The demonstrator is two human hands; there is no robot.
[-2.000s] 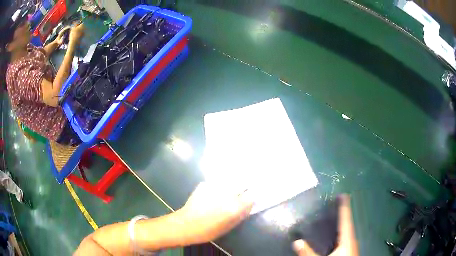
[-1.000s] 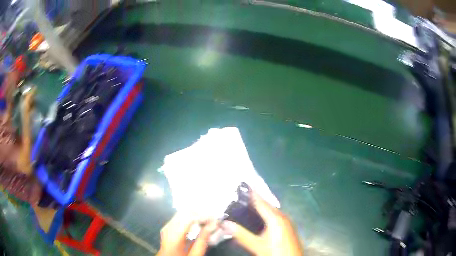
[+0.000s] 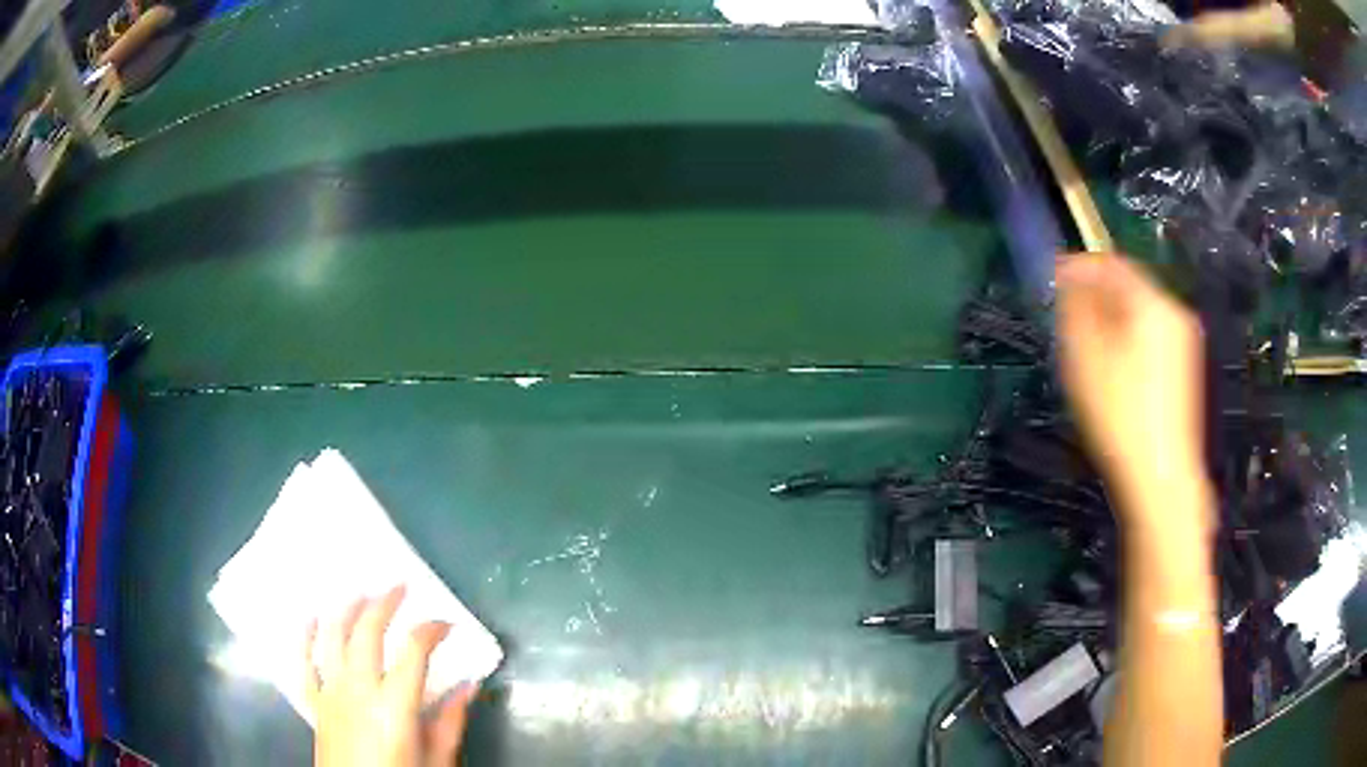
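A bright white stack of sheets [image 3: 323,532] lies on the green tabletop at the lower left. My left hand [image 3: 375,674] rests on its lower part with the fingers apart. My right hand [image 3: 1132,337] is stretched to the far right, past a loose heap of black power adapters [image 3: 1034,450], at the end of a yellowish strip [image 3: 1057,158]. It is blurred and its fingertips are hidden, so I cannot tell whether it holds anything. Faint crinkled glints, perhaps a clear plastic bag [image 3: 585,570], show right of the sheets.
A blue basket [image 3: 90,525] of black adapters stands at the left edge. Shiny plastic-wrapped black units [image 3: 1184,120] lie beyond the strip at the upper right. The green conveyor belt [image 3: 645,285] with a dark band runs beyond the seam. Part of a person's arm [image 3: 128,45] shows at the upper left.
The view has swung right. My right hand has left the sheets and the black adapter it held, and reaches far right. My left hand now lies spread on the sheets.
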